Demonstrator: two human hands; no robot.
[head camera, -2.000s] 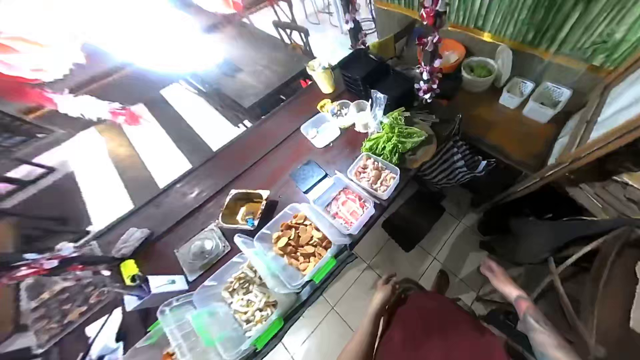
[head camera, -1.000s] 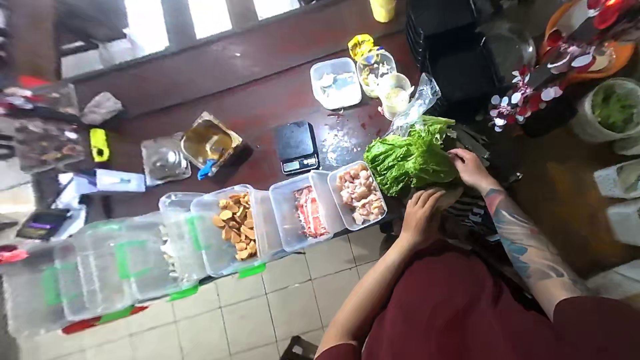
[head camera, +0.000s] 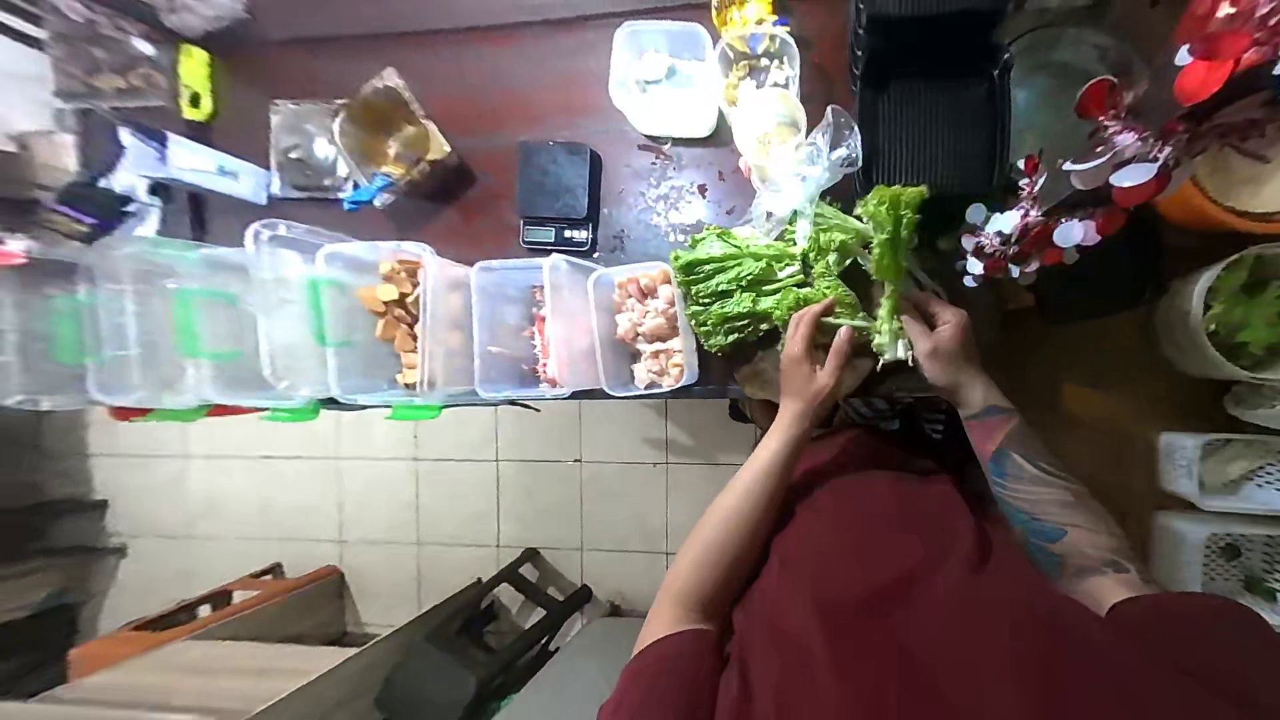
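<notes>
A heap of leafy green lettuce (head camera: 750, 285) lies at the table's near edge, over a round wooden board (head camera: 765, 375). My left hand (head camera: 815, 365) rests on its lower leaves, thumb and fingers apart; whether it grips a leaf cannot be told. My right hand (head camera: 940, 340) is at the stem end of an upright green bunch (head camera: 890, 260), its fingers partly hidden behind the stalks. Left of the lettuce stands a plastic tub of raw meat pieces (head camera: 650, 330). A clear plastic bag (head camera: 825, 160) touches the top of the heap.
A digital kitchen scale (head camera: 556, 195) sits behind a tub of sliced red-and-white food (head camera: 540, 330). Further left are a tub of brown chunks (head camera: 398, 320) and more lidded tubs. Black plastic trays (head camera: 930, 120) are stacked behind the lettuce. Red-and-white garlands (head camera: 1030, 225) hang at right, near white baskets (head camera: 1215, 560).
Two seconds ago both hands were away from the lettuce; a second ago they were at it. A bunch now stands apart at the right of the heap. The view has swung and come closer.
</notes>
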